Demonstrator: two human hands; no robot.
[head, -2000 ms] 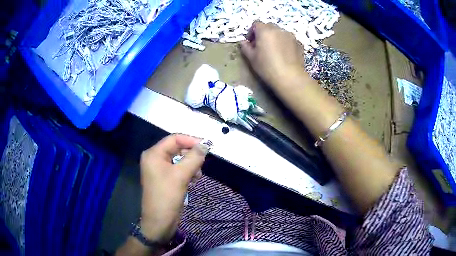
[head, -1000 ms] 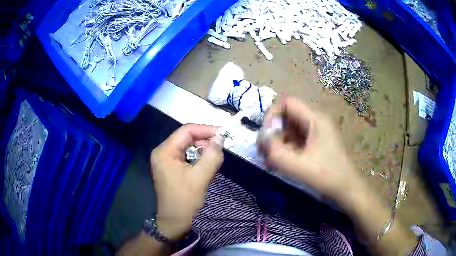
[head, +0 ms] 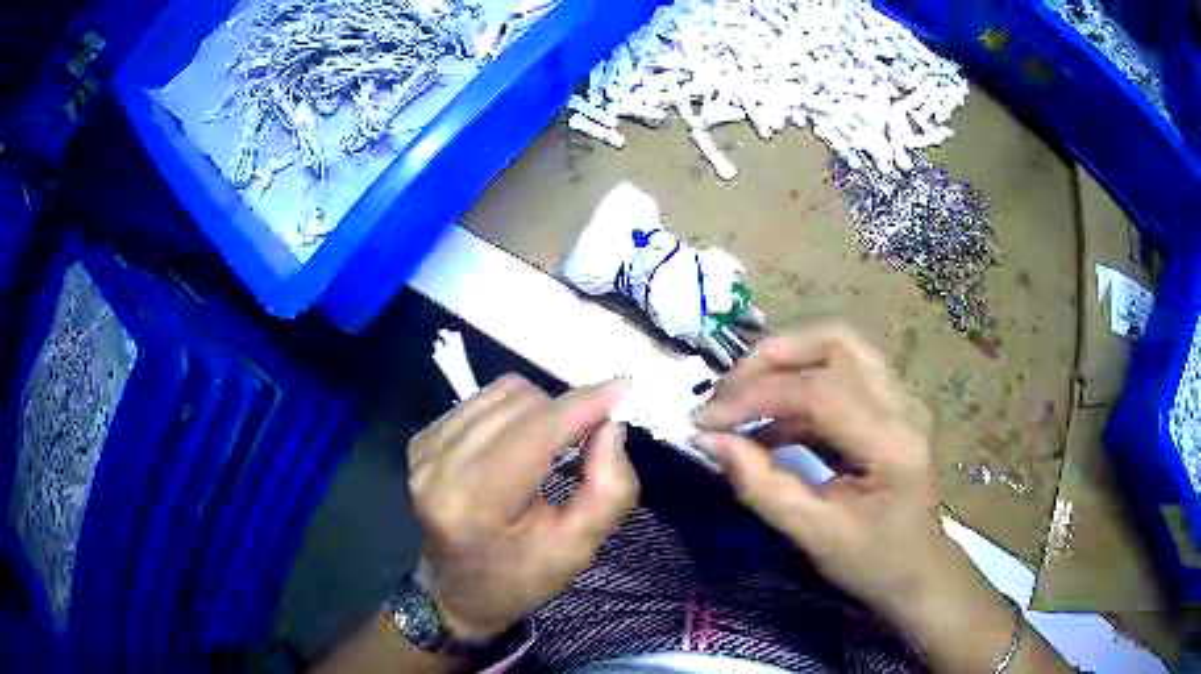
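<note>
My left hand (head: 527,494) is held in front of the white table edge (head: 507,306), thumb and forefinger pinched together at a small white piece. A white cord assembly (head: 454,365) sticks up behind its fingers. My right hand (head: 830,461) is just to the right, a short gap away, with thumb and forefinger close together around something small and pale; blur and glare hide its shape. The padded hammer (head: 665,279), wrapped in white cloth with blue cord, lies behind the hands; my right hand covers its handle.
White plastic housings (head: 790,66) and small metal parts (head: 929,237) lie heaped on brown cardboard (head: 817,263). A blue tray (head: 375,237) of corded pieces stands at upper left. Stacked blue trays (head: 250,461) are low at left. Another blue bin (head: 1143,461) and a paper label (head: 1123,303) are at right.
My right hand has come back from the white heap to beside my left hand. The white cord assembly now sticks up behind my left hand. The view has shifted slightly.
</note>
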